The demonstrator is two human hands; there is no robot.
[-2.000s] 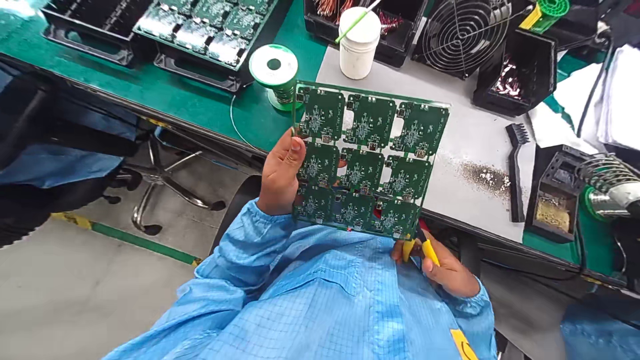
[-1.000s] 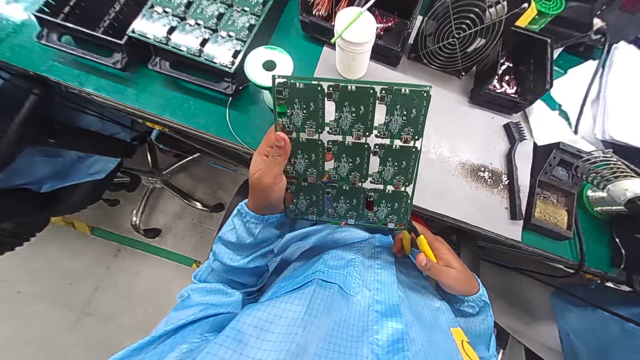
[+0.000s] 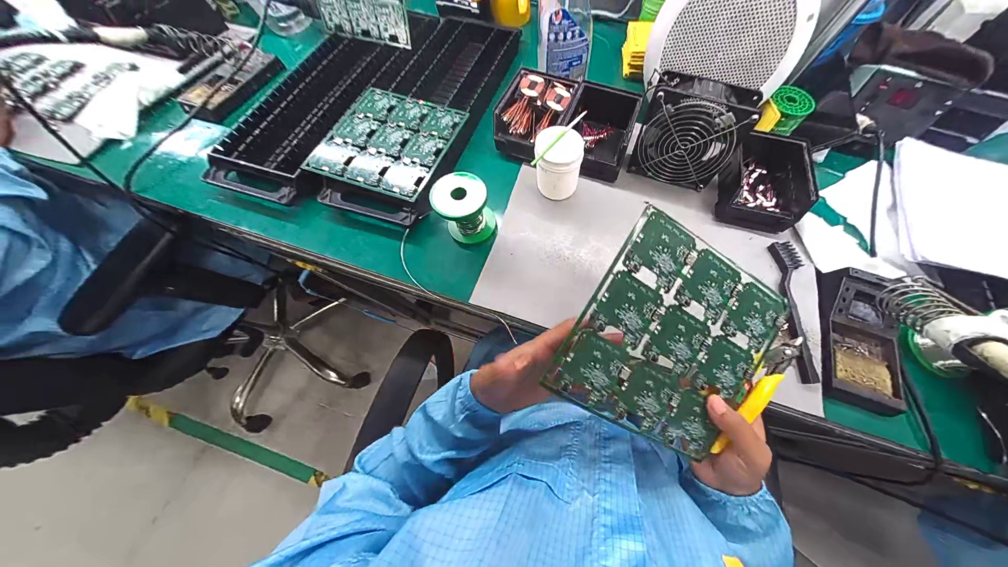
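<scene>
A green panel of several printed circuit boards is held tilted above my lap, near the bench edge. My left hand supports its left edge, with fingers partly behind it. At the lower right corner, my right hand grips the panel and also holds yellow-handled cutters, whose metal jaws point up past the panel's right edge. Beyond the panel, a grey mat lies on the green bench.
A solder wire spool, a white bottle and a black rack with another board panel stand on the bench. Rightward are a fan, a black brush and a soldering iron stand. Another person's blue sleeve shows left.
The panel has turned from nearly upright to tilted clockwise. My right hand now grips its lower right corner along with the cutters. The view has shifted, showing more of the bench.
</scene>
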